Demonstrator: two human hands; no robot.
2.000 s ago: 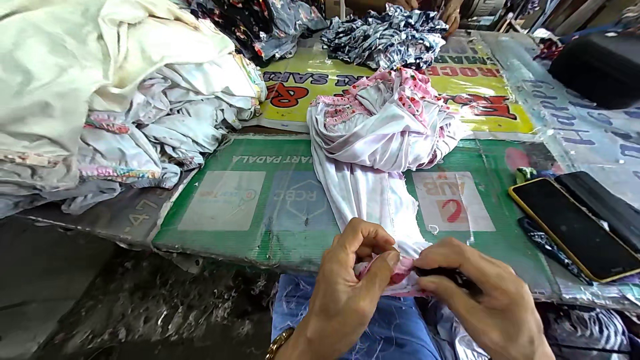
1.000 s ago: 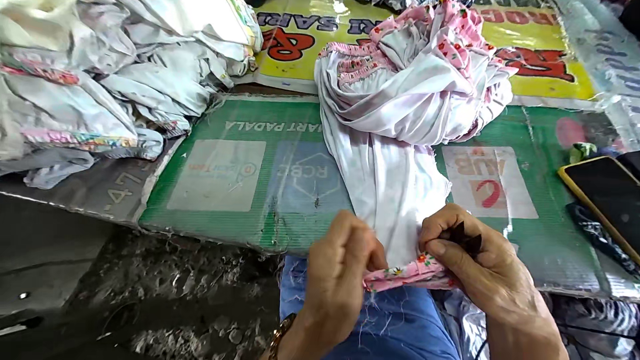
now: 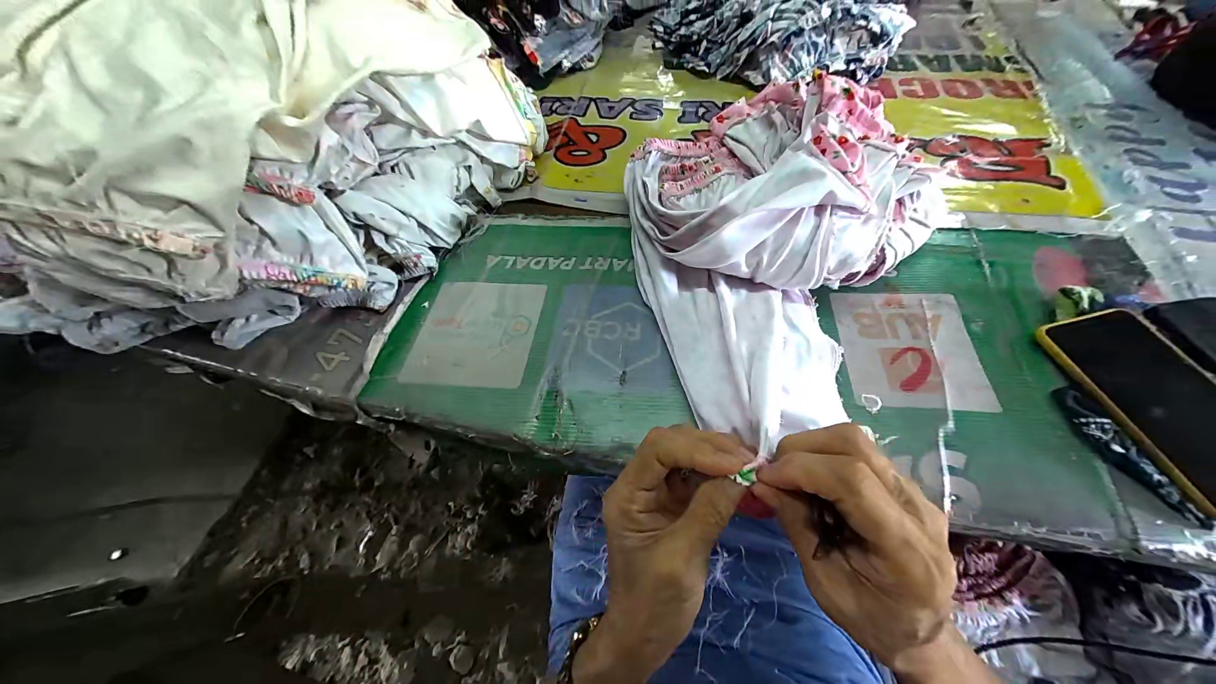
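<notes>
A white garment with pink printed trim (image 3: 750, 218) lies bunched on the table, one end hanging down to its front edge. My left hand (image 3: 670, 532) pinches the printed hem at that end between thumb and fingers. Close beside it, my right hand (image 3: 860, 537) pinches the same hem, the fingertips of both hands almost touching. A small dark object (image 3: 832, 527) sits within the curled fingers of my right hand; what it is cannot be made out. Most of the pinched hem is hidden by my fingers.
A large heap of pale garments (image 3: 370, 180) covers the left side. Dark patterned cloth (image 3: 779, 38) lies at the back. At the right are a yellow-cased phone (image 3: 1140, 389) and a dark patterned item (image 3: 1121, 451). Printed sheeting (image 3: 475, 399) covers the table, and more cloth (image 3: 1012, 589) lies below its edge.
My hands have come closer together on the hem, which was stretched between them one second ago. Less of its pink print shows now.
</notes>
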